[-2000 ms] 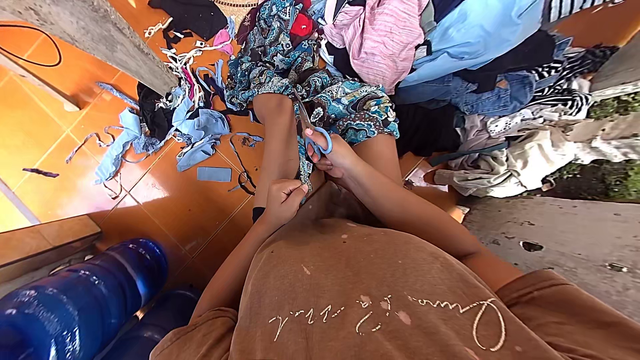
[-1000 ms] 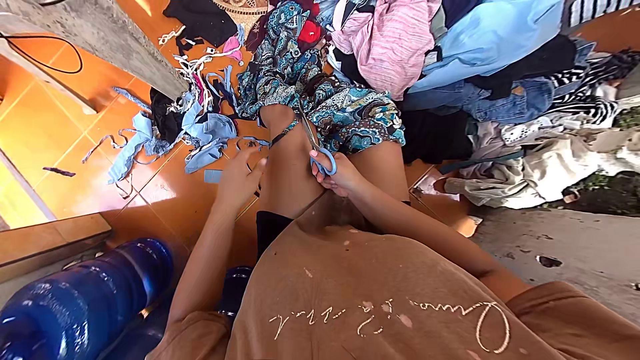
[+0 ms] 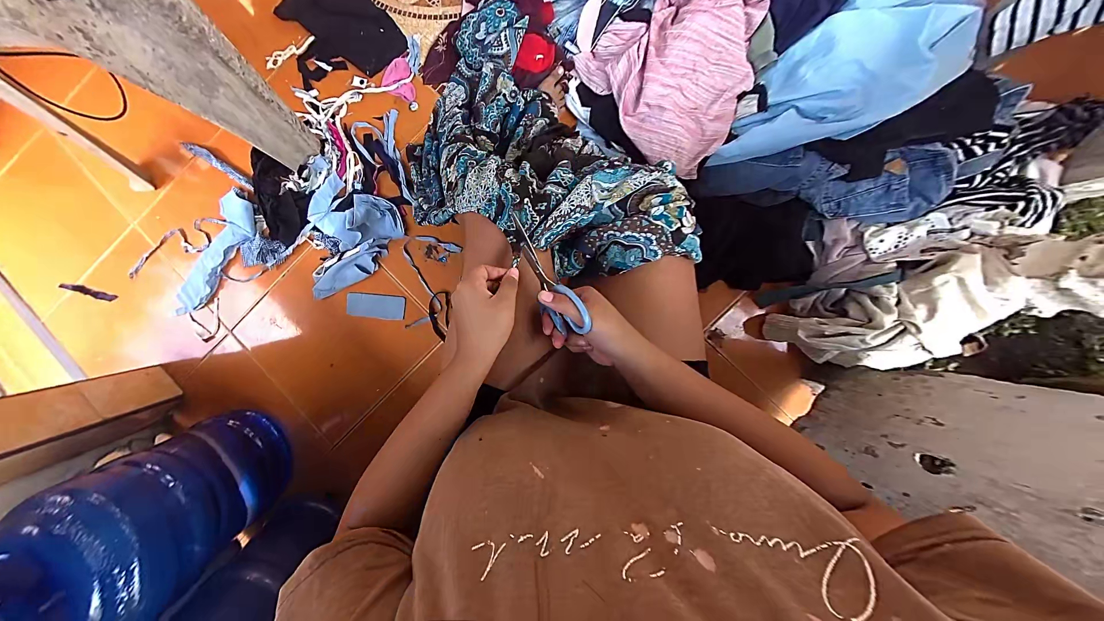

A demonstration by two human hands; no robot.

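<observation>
My right hand (image 3: 586,323) holds scissors (image 3: 565,310) by their light blue handles, the metal blades pointing up and away from me. Just left of the blades is my left hand (image 3: 486,306), thumb and forefinger pinched together near the edge of the patterned cloth; whether a scrap is between them cannot be told. The blue, black and white patterned cloth (image 3: 561,190) lies across my lower legs and reaches up onto the floor. The blade tips touch or overlap its near edge.
Fabric scraps and strips (image 3: 354,224) lie on the orange tiles at left, near a concrete post (image 3: 198,78). A flat blue-grey piece (image 3: 376,306) is beside them. Heaped clothes (image 3: 828,147) fill the right. Large blue water bottles (image 3: 172,509) stand lower left; a concrete slab (image 3: 975,448) is lower right.
My left hand first was close by the scissors, then moved out to the left with its fingers spread, and now is back beside the blades. The scissors have stayed in my right hand.
</observation>
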